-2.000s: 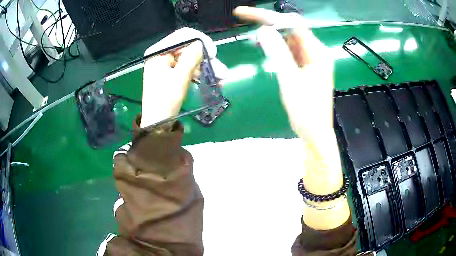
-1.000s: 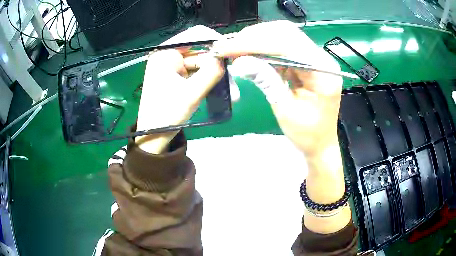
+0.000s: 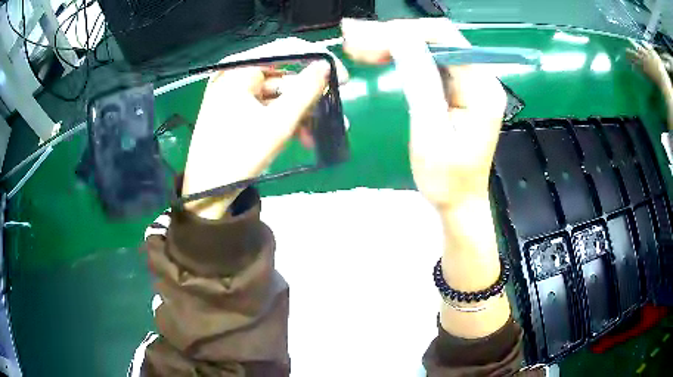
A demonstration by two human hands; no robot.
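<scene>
A black phone middle frame [image 3: 127,151] is held in the air at the left, its camera-hole end at the left and its narrower solid end at the right. My left hand [image 3: 254,118] is shut on it near the upper right corner, with the wrist inside the open rectangle. My right hand [image 3: 446,110] is raised apart from the frame, to its right, and holds a slim pale-blue tool [image 3: 487,56] that points right. The right hand is overexposed and blurred, and its fingertips do not touch the frame.
A black blister tray [image 3: 590,228] lies at right, with parts in two pockets. Another frame [image 3: 511,101] shows partly behind my right hand. A white sheet [image 3: 361,287] lies before me on the green surface. Another person's hand [image 3: 651,68] is at the right edge. A black box [image 3: 181,29] stands beyond.
My right hand has moved off the held frame, upward and right. The held frame has tilted. The far frame now shows lower and left, partly covered. Another person's hand has appeared at right.
</scene>
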